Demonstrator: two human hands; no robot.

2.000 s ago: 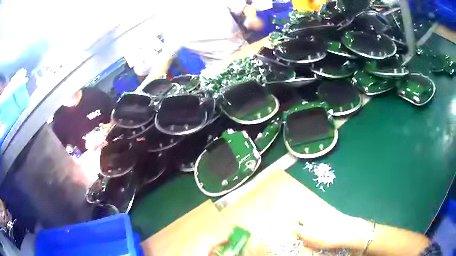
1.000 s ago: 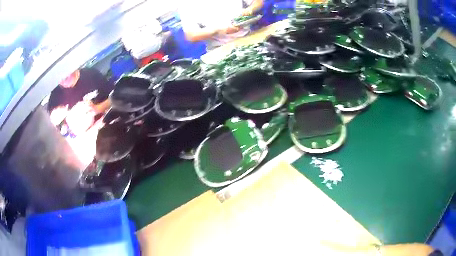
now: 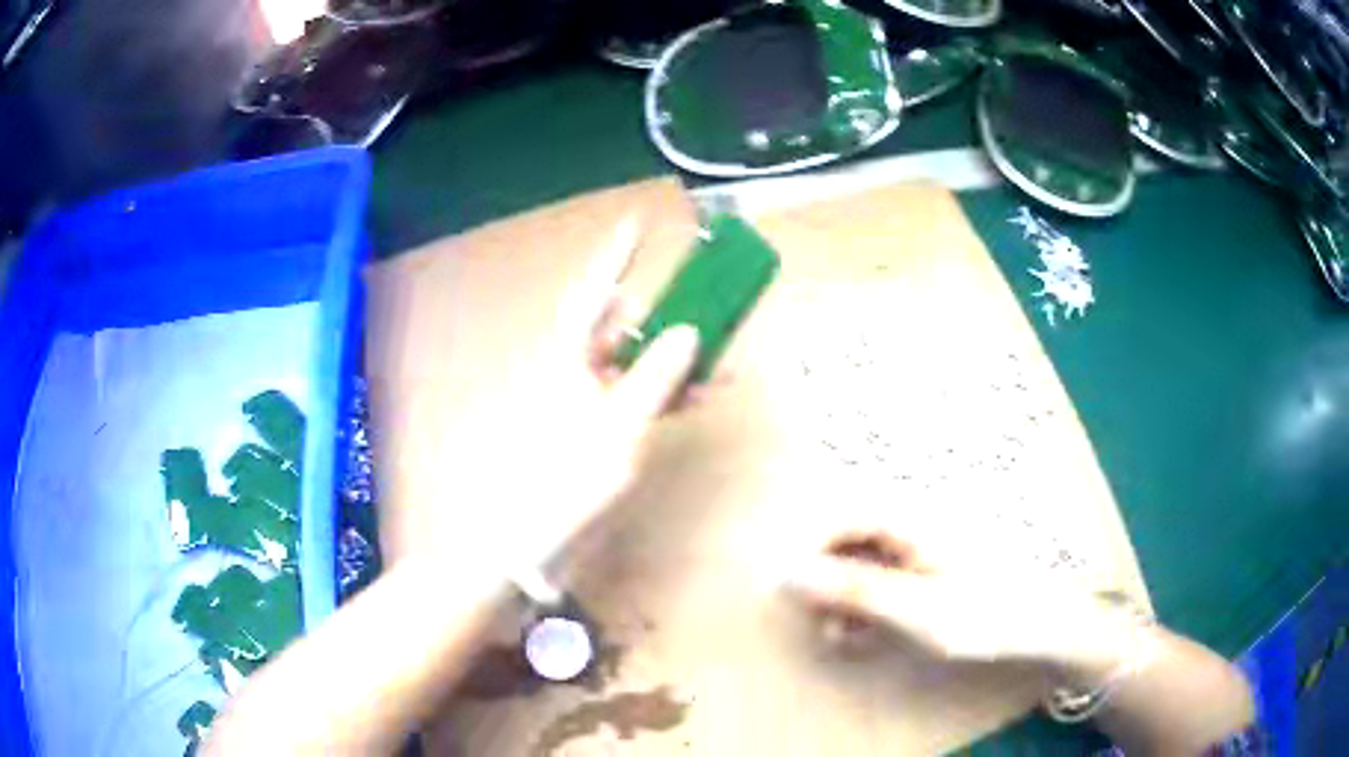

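Observation:
My left hand (image 3: 592,392) grips a green circuit board (image 3: 713,289) between thumb and fingers, above the upper middle of the tan cardboard sheet (image 3: 518,237). My right hand (image 3: 903,599) is low over the right part of the cardboard, apart from the board. Its fingers are blurred, and whether they hold anything cannot be told. Tiny pins (image 3: 932,422) lie scattered on the cardboard between and beyond the hands. A small pot with a round white top (image 3: 558,648) stands by brown stains, close to my left wrist.
A blue bin (image 3: 178,237) at the left holds loose green boards (image 3: 237,510) on a white liner. Dark oval display assemblies (image 3: 769,89) lie along the back of the green bench. A small white heap of pins (image 3: 1056,266) lies on the green surface at the right.
The view has tilted down, bringing the bin's inside, the cardboard and both hands into the picture. One second ago my left hand was out of view; now it shows with a green board.

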